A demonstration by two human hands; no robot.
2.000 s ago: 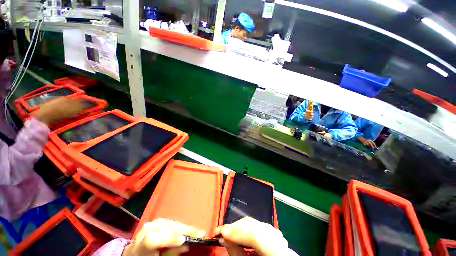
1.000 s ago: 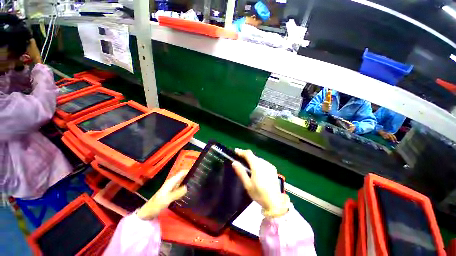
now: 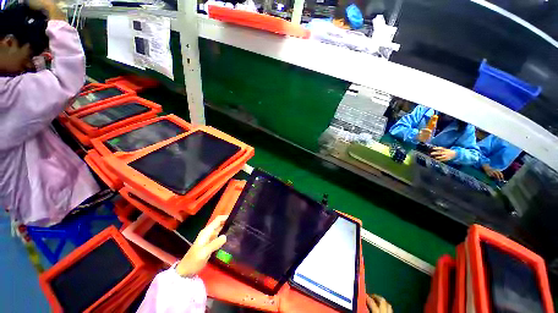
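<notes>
A dark tablet (image 3: pixel 269 229) with faint green text and a green patch at its lower left is tilted over an orange tray (image 3: pixel 238 286). My left hand (image 3: pixel 200 247) holds it by its left edge. A second tablet (image 3: pixel 330 263) lies in the tray to the right, with a white screen and a blue line; the first tablet overlaps its left side. A small dark plug (image 3: pixel 325 199) sticks up near its top edge. My right hand (image 3: pixel 378 304) is cut off by the bottom edge, only some fingers show; whether it holds anything is hidden.
Stacked orange trays with tablets stand at the left (image 3: pixel 186 162) and right (image 3: pixel 511 275), and another at lower left (image 3: pixel 92 275). A white post (image 3: pixel 191 67) rises behind. A person in pink (image 3: pixel 40 140) sits at left. Workers in blue are opposite, below a shelf with a blue bin (image 3: pixel 505 85).
My right hand has left the dark tablet and moved down to the bottom edge. A green patch now shows on the tablet. More of the white screen is uncovered. The view has shifted right.
</notes>
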